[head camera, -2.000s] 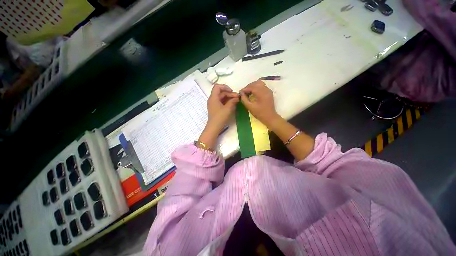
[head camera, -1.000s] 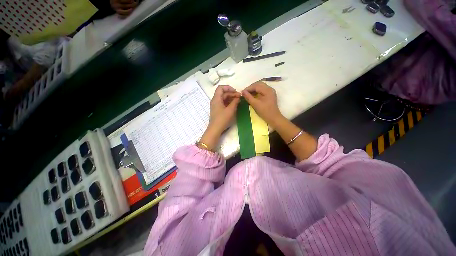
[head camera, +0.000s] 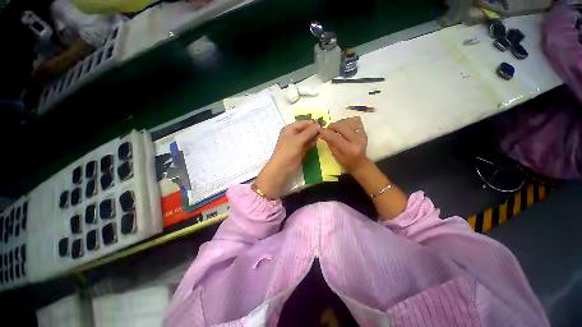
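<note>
A green-and-yellow strip (head camera: 312, 167) lies under and between my hands at the bench's front edge. Its top end shows beyond my fingertips. My left hand (head camera: 295, 148) and my right hand (head camera: 346, 142) meet fingertip to fingertip over the strip. The fingers of both hands are pinched together. Whatever is between the fingertips is too small and hidden to tell. The small pointed tool (head camera: 360, 108) lies on the bench just beyond my right hand.
Record sheet (head camera: 233, 147) on a clipboard at left, then a white tray (head camera: 145, 185) of glossy black units. Pump bottle (head camera: 327, 57), small dark bottle (head camera: 349, 64), white lumps (head camera: 300, 92) and black pen (head camera: 358, 80) lie beyond my hands. Loose black units (head camera: 505, 70) and a person's pink sleeve (head camera: 565, 48) are at right.
The view has shifted, so the bench items sit lower and more to the right. The strip's top end now shows past my fingertips. My hands remain together.
</note>
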